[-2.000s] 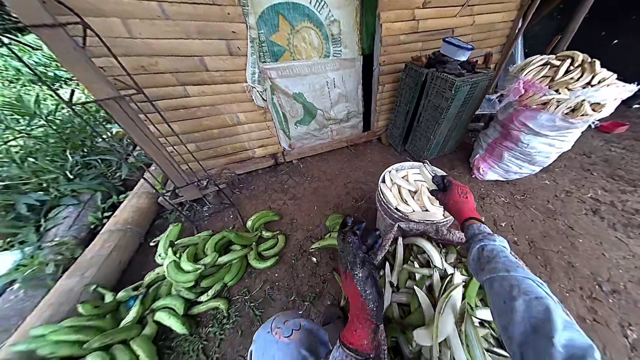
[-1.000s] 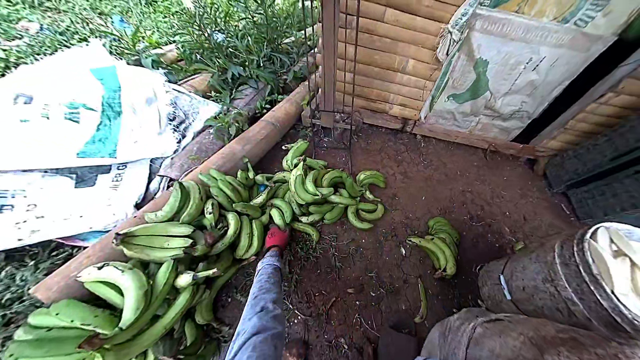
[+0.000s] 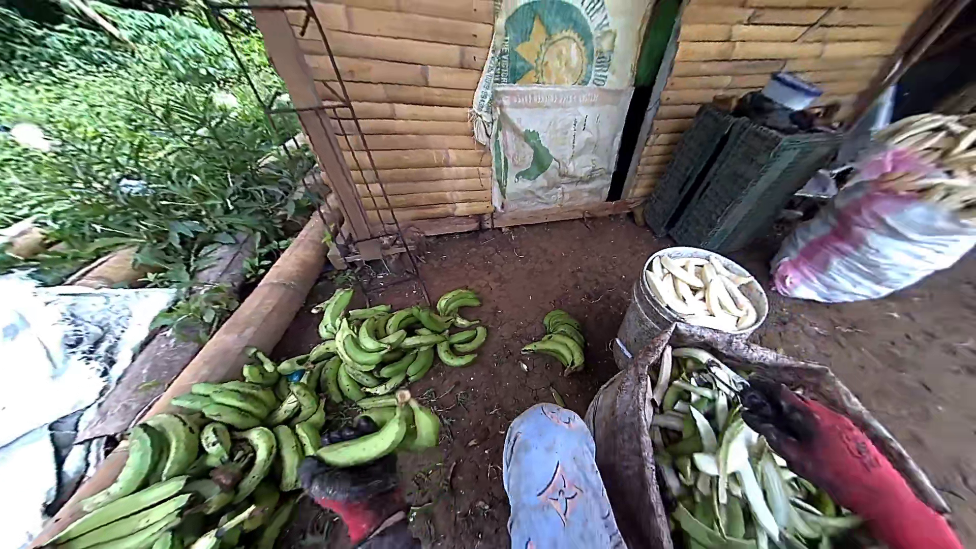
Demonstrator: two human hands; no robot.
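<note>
My left hand [image 3: 351, 465], in a red and black glove, is shut on a small bunch of green plantains [image 3: 381, 442] at the lower middle left. Beside it lies a large heap of green plantains [image 3: 252, 404] on the soil. My right hand [image 3: 778, 415], also gloved, is over the open sack [image 3: 625, 435] of plantain peels [image 3: 732, 473]; a thin shiny thing, perhaps a knife blade [image 3: 724, 375], shows at its fingertips, blurred. Behind the sack stands a bucket [image 3: 640, 313] of peeled plantains [image 3: 701, 290]. A separate small green bunch [image 3: 562, 341] lies left of the bucket.
A bamboo-slat wall [image 3: 419, 99] with printed sacks [image 3: 560, 145] over it stands ahead. Dark green crates [image 3: 732, 175] and a full white and pink sack [image 3: 877, 236] are at the right. A bamboo pole [image 3: 267, 305] borders the ground at left. My knee [image 3: 557, 473] is between my hands.
The view has swung back right since one second ago. Then a gloved hand was reaching into the plantain heap; now my left hand holds a bunch and my right hand is over the peel sack.
</note>
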